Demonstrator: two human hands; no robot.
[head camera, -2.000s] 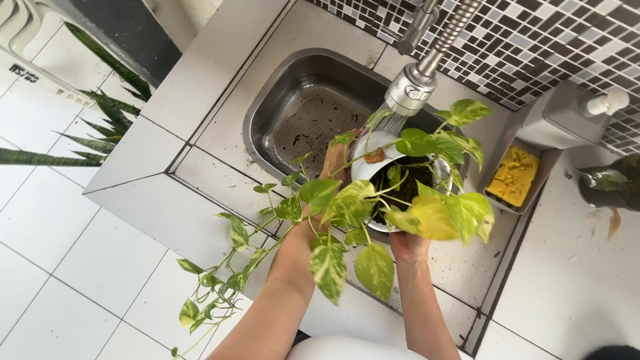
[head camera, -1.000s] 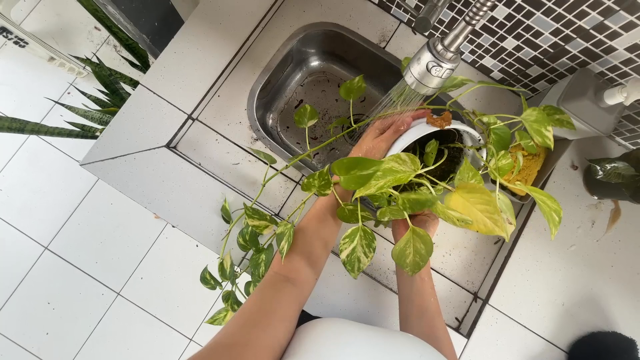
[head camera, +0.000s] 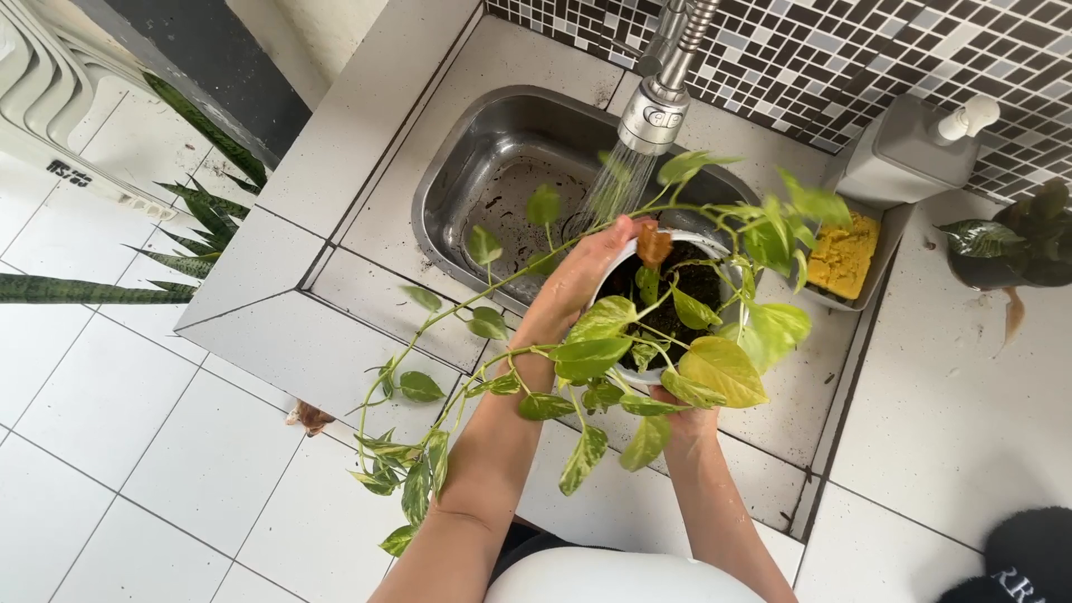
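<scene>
A white pot (head camera: 718, 240) with dark soil (head camera: 691, 268) and a trailing pothos plant (head camera: 607, 318) is held between my two hands over the sink's right front edge. My left hand (head camera: 586, 268) lies against the pot's left side. My right hand (head camera: 691, 419) grips its near side from below, its fingers partly hidden by leaves. One leaf (head camera: 722, 370) is yellow, and a brown piece (head camera: 653, 244) sits at the rim. Water runs from the metal faucet head (head camera: 653, 117) into the steel sink (head camera: 481, 159), just beyond the pot; dark bits lie in the basin.
Right of the sink stand a grey soap dispenser (head camera: 909, 151) and a yellow sponge (head camera: 844, 255) in a holder. A dark potted plant (head camera: 1017, 243) is farther right. Spiky leaves (head camera: 205, 222) rise at the left, beside the tiled counter (head camera: 276, 335). A brown-and-white thing (head camera: 310, 417) shows below the counter edge.
My hands have moved the pot to the right from where it was two seconds ago, out of the water stream. The trailing stems have swung and now spread across the counter's front left.
</scene>
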